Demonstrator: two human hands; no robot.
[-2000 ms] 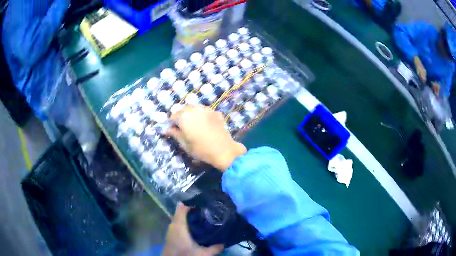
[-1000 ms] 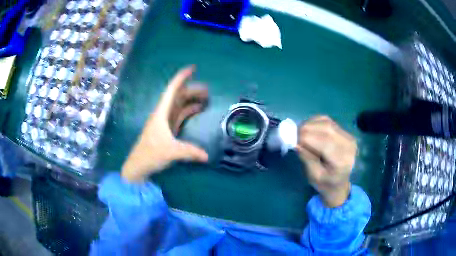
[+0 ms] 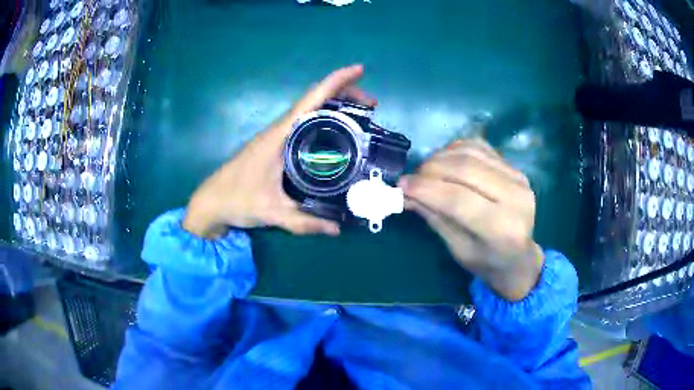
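Observation:
The black lens assembly (image 3: 323,156) stands on the green mat, its round glass facing up with a green reflection. My left hand (image 3: 266,171) holds it, fingers behind and thumb in front on its left side. My right hand (image 3: 475,202) pinches the white motor (image 3: 373,199) by its right end, at the front right of the lens. The motor's two screw ears point away from me and towards me. Whether the motor touches the lens assembly cannot be told.
Blister trays of white motors stand at the left (image 3: 46,145) and right (image 3: 654,206). The black electric screwdriver (image 3: 635,103) lies at the right, partly over the tray. A dark crate (image 3: 87,327) is at the lower left. A white scrap shows at the top edge.
My left hand has closed from an open pose onto the lens assembly. My right hand has brought the motor closer, to the lens's front right. The view has shifted, and the small blue bin has left it.

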